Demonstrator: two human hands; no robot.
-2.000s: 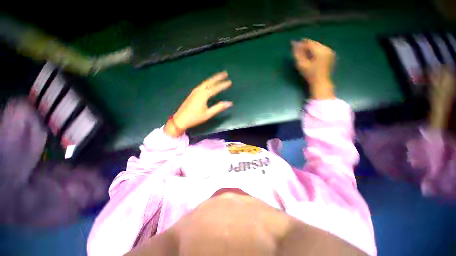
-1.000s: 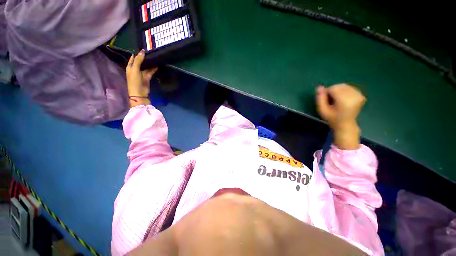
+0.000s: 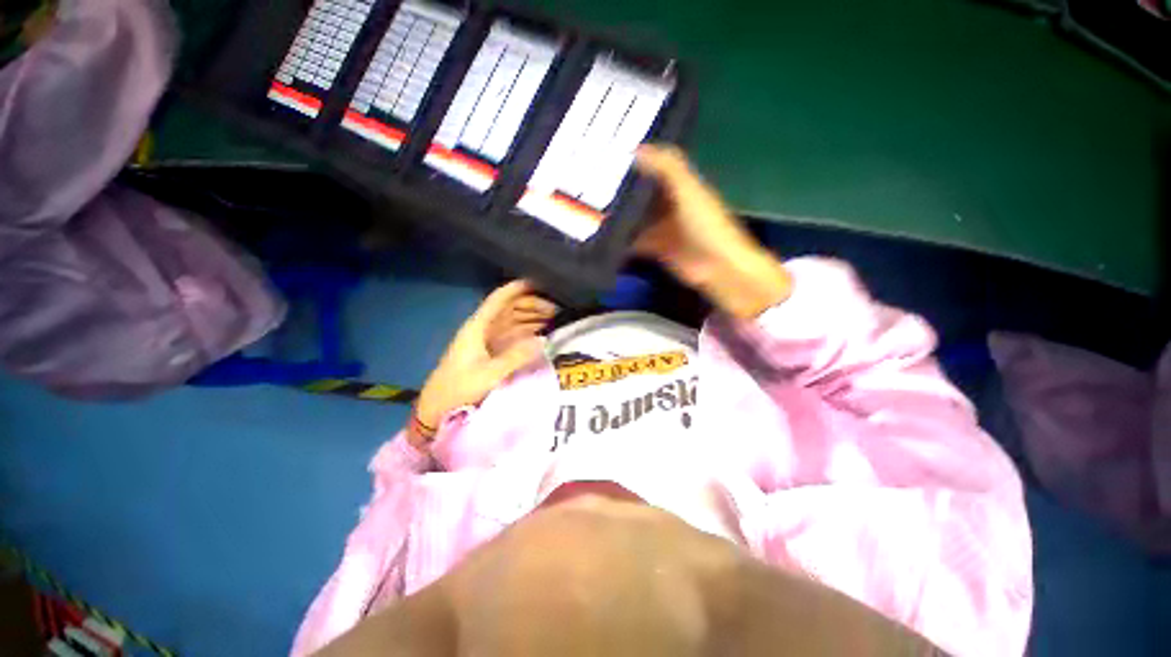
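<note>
A long black phone tray [image 3: 565, 267] lies tilted across the upper left and middle, its near edge over the bench edge. Several smartphones [image 3: 597, 141] sit side by side in it, with white list screens and red or orange strips. My right hand [image 3: 693, 231] holds the tray's right end, its thumb beside the rightmost phone; its other fingers are partly hidden. My left hand [image 3: 485, 357], with a red string on the wrist, is below the tray's near right corner, its fingers bent. Whether they grip the tray is unclear.
The green bench [image 3: 873, 141] extends to the right, with a dark edge at the upper right. Another worker's pink sleeve [image 3: 116, 276] is at the left, and another pink garment [image 3: 1092, 424] at the right. Below are the blue floor [image 3: 167, 475] and yellow-black tape [image 3: 360, 389].
The tray has moved rightward and nearer, showing more phones. My right hand has moved left onto its end. My left hand has moved right, near my body. The view has shifted.
</note>
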